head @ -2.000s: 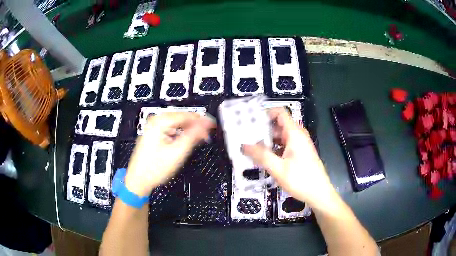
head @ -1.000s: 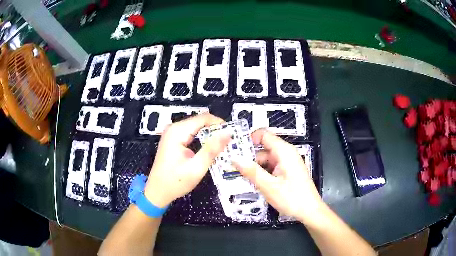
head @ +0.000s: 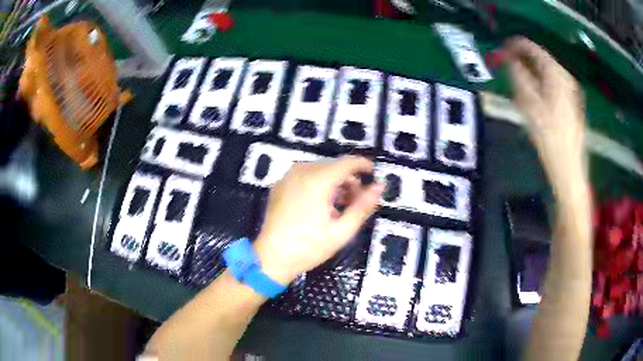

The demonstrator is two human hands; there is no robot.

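My left hand (head: 317,211), with a blue wristband, is over the middle of the black tray (head: 324,292). Its fingers are curled, thumb and fingertips a little apart, with nothing seen between them. My right hand (head: 546,88) is blurred, stretched out over the green belt. Its fingertips are beside a red piece (head: 495,58) near a pale handset piece (head: 462,51) on the belt; whether it grips anything cannot be told. Pale phone frames lie in the tray: a back row (head: 310,104), sideways ones (head: 424,190) in the middle, and upright pairs at front left and front right (head: 391,275).
An orange fan (head: 74,92) stands at the left. A dark glossy slab (head: 532,271) is partly hidden by my right forearm. A heap of red pieces (head: 620,247) lies at the right. Another pale piece (head: 199,27) with red on it is on the belt at upper left.
My hands have moved apart; the board and frame they held together are no longer between them. My right hand has gone up and right to the belt. The view has shifted and tilted.
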